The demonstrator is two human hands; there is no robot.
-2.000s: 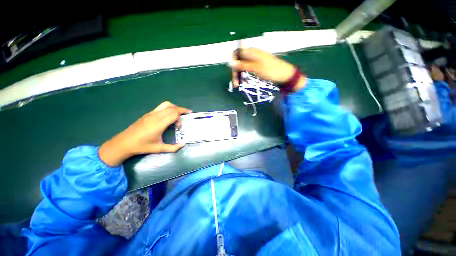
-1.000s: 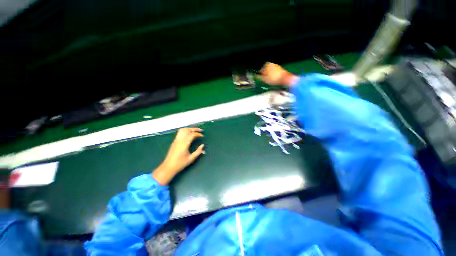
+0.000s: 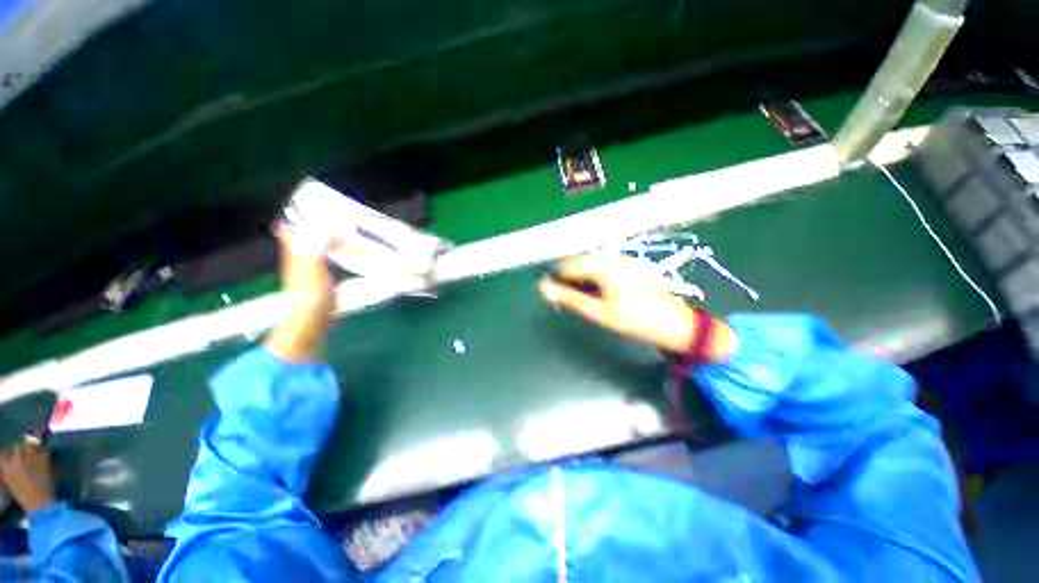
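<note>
My left hand (image 3: 305,273) is raised over the white rail at the left, its fingers around the near left end of a whitish, glaring phone unit (image 3: 362,231), which is tilted over the rail. My right hand (image 3: 615,301) is over the mat at centre right, its fingers closed around a dark, slim thing, perhaps a tool, mostly hidden and blurred. A tangled pile of thin white strips (image 3: 684,260) lies behind my right hand and is partly covered by it. A small white piece (image 3: 459,345) lies on the mat between my hands.
Dark phone units (image 3: 581,169) lie on the green belt beyond the white rail (image 3: 729,182). A pale post (image 3: 900,85) rises at the right, beside stacked grey trays (image 3: 989,211). A white sheet with a red mark (image 3: 105,405) and another person's hand (image 3: 27,473) are at the left.
My left hand has moved up and left from the mat and now holds the phone unit. My right hand has come back from the belt to the mat. The small white piece now shows.
</note>
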